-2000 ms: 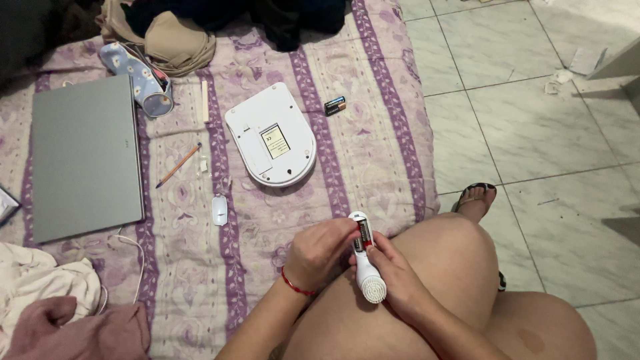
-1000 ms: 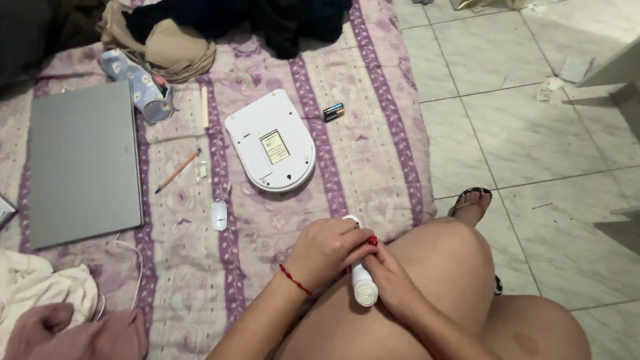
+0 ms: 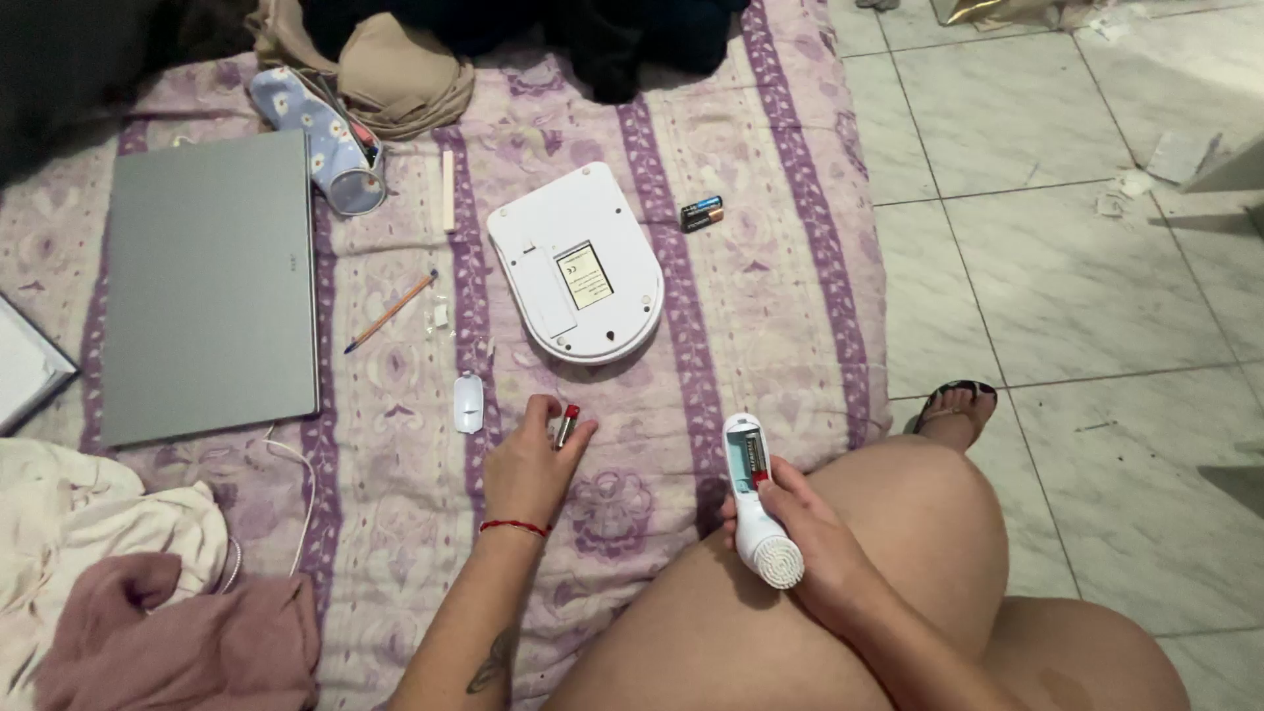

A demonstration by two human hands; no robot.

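My left hand is over the bedspread, with a red-and-dark battery between thumb and fingers. My right hand holds a white facial cleansing brush above my thigh, its round bristle head toward me. The brush's battery compartment is uncovered, and one battery lies in its right side; the left side shows bare. Left of my left hand lies a small white battery cover. Two dark batteries with copper-coloured ends lie beyond, right of an upturned white kitchen scale.
A grey laptop lies closed at left, with a floral pencil case beside it. An orange pen and a pale strip are on the bedspread. Clothes lie at the top and lower left; tiled floor is at right.
My left hand has moved left, off the brush, and now carries one battery. Earlier both hands were together at the brush. The scale and the laptop stay where they were.
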